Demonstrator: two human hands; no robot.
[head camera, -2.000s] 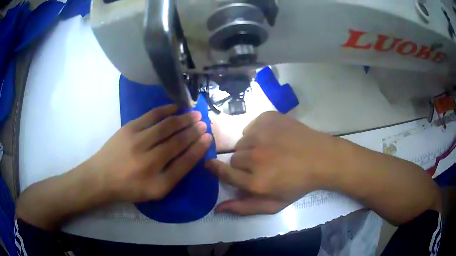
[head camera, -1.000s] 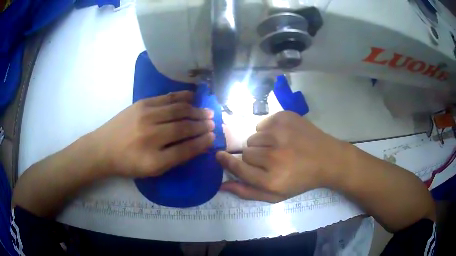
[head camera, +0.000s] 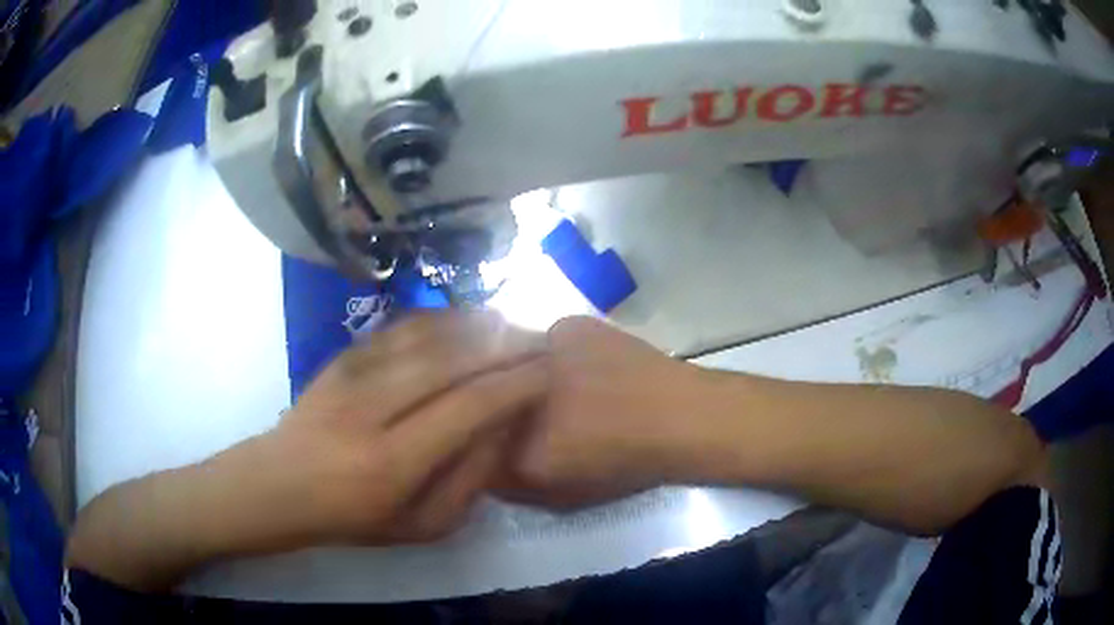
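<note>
The blue fabric panel (head camera: 320, 320) lies on the white tabletop under the left end of the sewing machine head (head camera: 525, 104), with a small white print showing. My left hand (head camera: 397, 427) is blurred and lies over the panel's near part, just in front of the lit needle area. My right hand (head camera: 599, 409) is beside it, its curled fingers meeting or overlapping my left fingers. The fingertips and anything between the hands are hidden. The presser foot area is partly hidden by glare. A small blue piece (head camera: 589, 266) lies on the bed behind the needle.
Blue pieces (head camera: 37, 244) are heaped at the left. A shiny curved metal bar (head camera: 299, 171) and a tension knob (head camera: 407, 140) are on the machine head. Red cord (head camera: 1057, 336) runs at the right. A printed ruler (head camera: 586, 515) lies along the front edge. A clear plastic bag (head camera: 843, 580) is below.
The view has shifted, showing more of the machine head. My hands have come together, my left fingers now meeting my right hand and covering the panel's near rounded end. The panel's white print now shows.
</note>
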